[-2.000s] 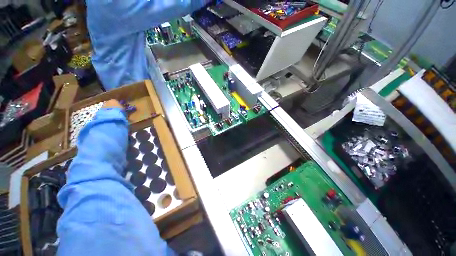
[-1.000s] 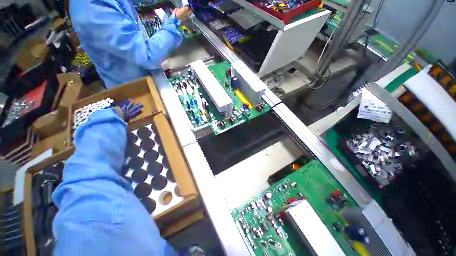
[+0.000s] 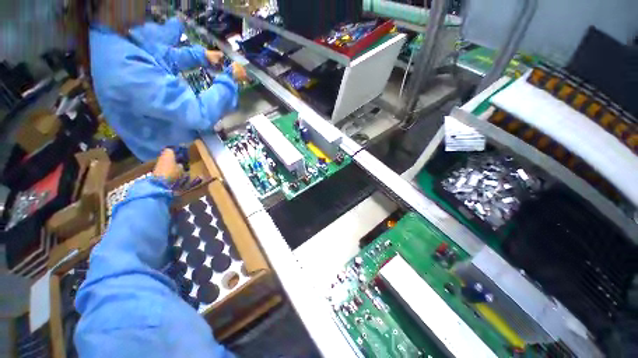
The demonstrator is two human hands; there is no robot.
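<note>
My left hand [image 3: 168,166] is over the far part of a brown capacitor carton [image 3: 241,229], at the end of my blue sleeve. Dark blue-purple shapes show at its fingertips. Blur hides whether they are held parts or finger coverings. Blue-purple capacitors [image 3: 193,182] lie just below the hand in the carton. White round tops [image 3: 120,196] stand left of it. Rows of dark round capacitor tops [image 3: 199,245] fill the near part, with one empty round hole at the near right corner. My right hand is not in view.
Green boards [image 3: 322,168] [image 3: 420,245] with white bars lie on the metal-railed conveyor [image 3: 255,217]. A person in blue [image 3: 150,87] works beyond the carton. Silver pieces [image 3: 490,192] fill a dark bin at right. A red tray [image 3: 357,38] sits on the shelf.
My left hand has lifted from among the capacitors and shows more clearly. The view has turned to the right. The other person has moved into fuller view, with both hands over the far conveyor.
</note>
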